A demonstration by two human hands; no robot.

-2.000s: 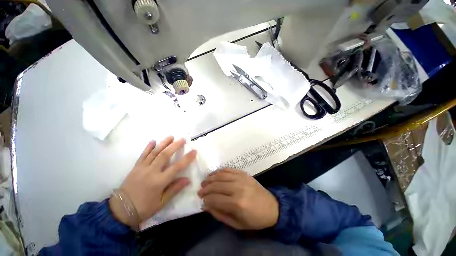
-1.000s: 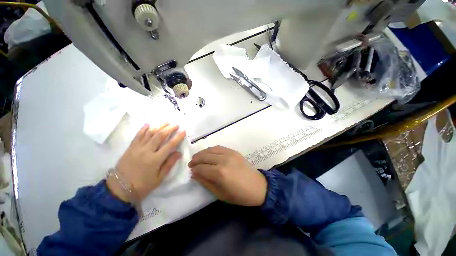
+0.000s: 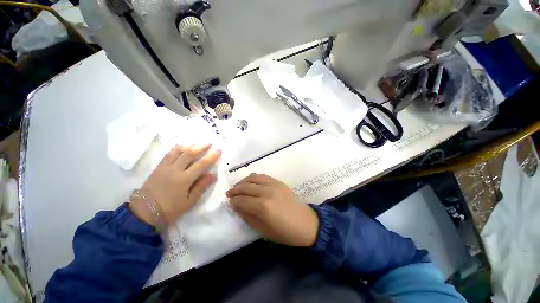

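A white fabric panel (image 3: 207,234) lies on the table in front of the sewing machine's needle (image 3: 207,115), its far end lost in the glare there. My left hand (image 3: 177,183) lies flat on the panel with fingers apart, pointing toward the needle. My right hand (image 3: 269,207) is beside it at the panel's right edge, fingers bent and pinching the cloth edge. Another white piece (image 3: 130,142) lies left of the needle, partly merging with the bright cloth.
Thread snips (image 3: 298,105) lie on white scraps (image 3: 337,100) under the machine arm. Black-handled shears (image 3: 380,125) lie to their right, then a clear plastic bag (image 3: 462,89) with dark metal parts. White cloth (image 3: 512,231) hangs at the far right.
Both hands and the panel have moved up toward the needle since the earliest frame. In the last second the hands have barely moved, while the whole view has shifted slightly.
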